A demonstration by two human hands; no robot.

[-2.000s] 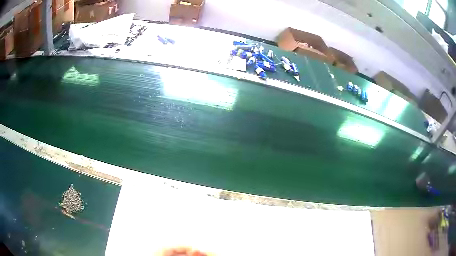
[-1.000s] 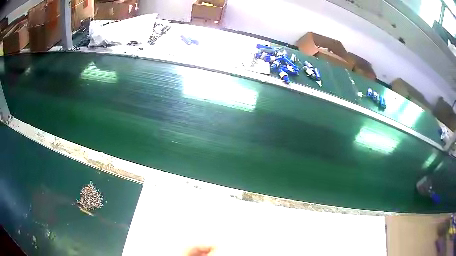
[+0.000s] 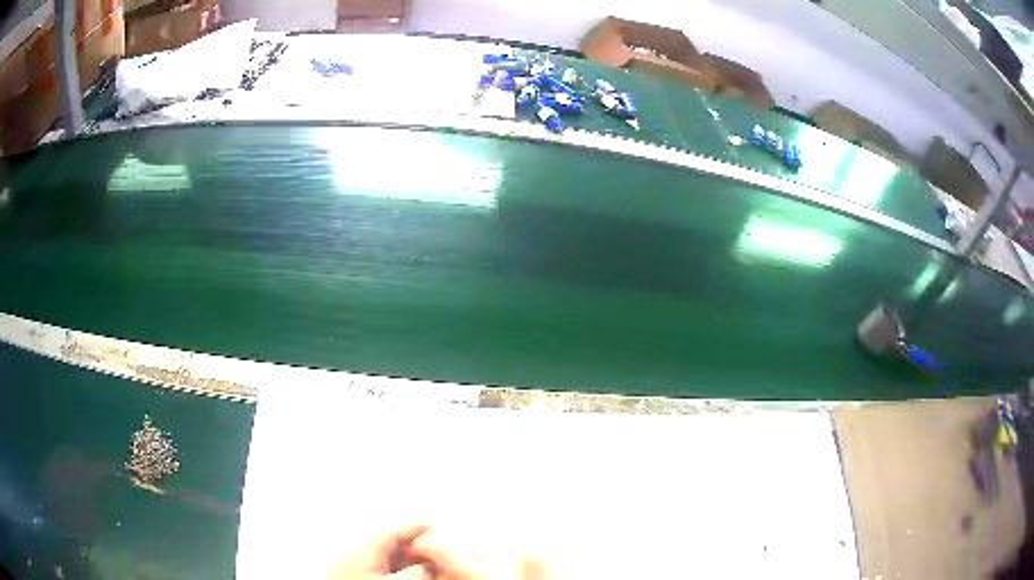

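Observation:
At the bottom edge, over the white sheet, blurred and overexposed fingers show, cut off by the frame. They look like my left hand and my right hand close together. Whether they hold anything cannot be told. A grey fan unit lies on the green conveyor belt at the right, with its round head to the left and a blue battery at its right end.
A heap of small screws lies on the green bench at left. Beyond the belt are blue and white batteries, a white plastic bag and cardboard boxes. A brown board adjoins the sheet, with a blurred dark shape at its right.
The grey unit with the blue battery has moved left along the belt, further into view. More of the fingers shows at the bottom edge. The camera view has shifted.

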